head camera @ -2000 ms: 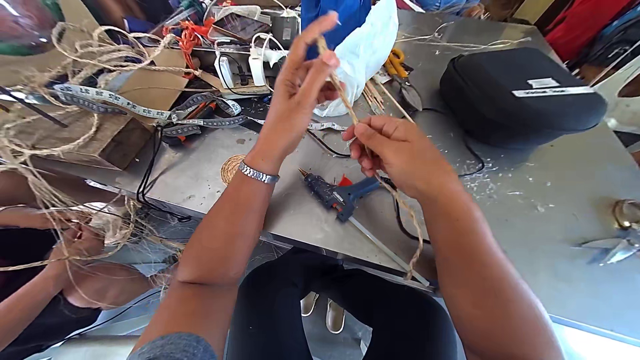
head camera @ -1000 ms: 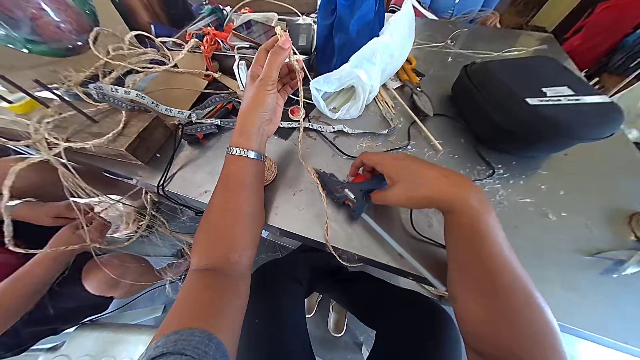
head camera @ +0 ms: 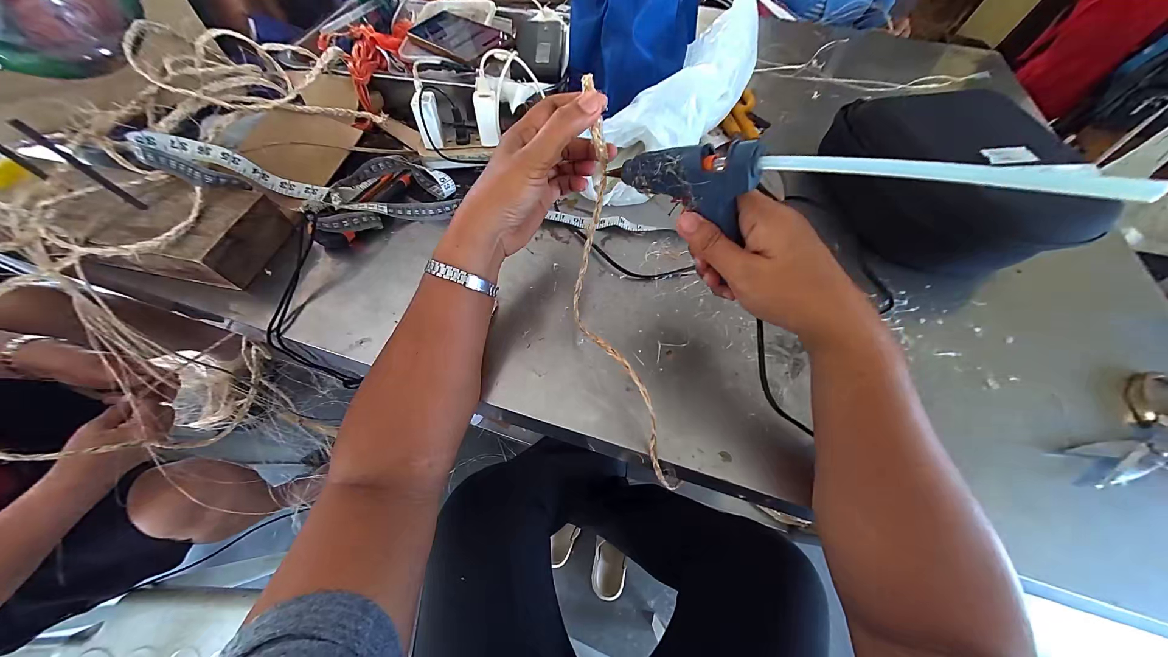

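Note:
My left hand (head camera: 538, 169) pinches a braided natural-fibre cord (head camera: 589, 265) near its upper end. The cord hangs down in a curve past the table's front edge. My right hand (head camera: 762, 260) grips the handle of a dark blue hot glue gun (head camera: 698, 178), a long pale glue stick (head camera: 940, 173) jutting from its back. The gun's nozzle points left, close beside the cord and my left fingers; whether it touches the cord I cannot tell. Strands of fibre cling to the gun's front.
A black zip case (head camera: 967, 210) lies at the right on the metal table (head camera: 547, 365). Behind my hands are a white plastic bag (head camera: 684, 96), plugged-in chargers (head camera: 486, 109) and a measuring tape (head camera: 246, 173). A wooden block (head camera: 214, 242) and loose fibre lie left, near another person's hands (head camera: 119, 420).
My right hand, earlier at the cord, took hold of the glue gun on the table and has raised it beside my left hand. The left hand still holds the cord.

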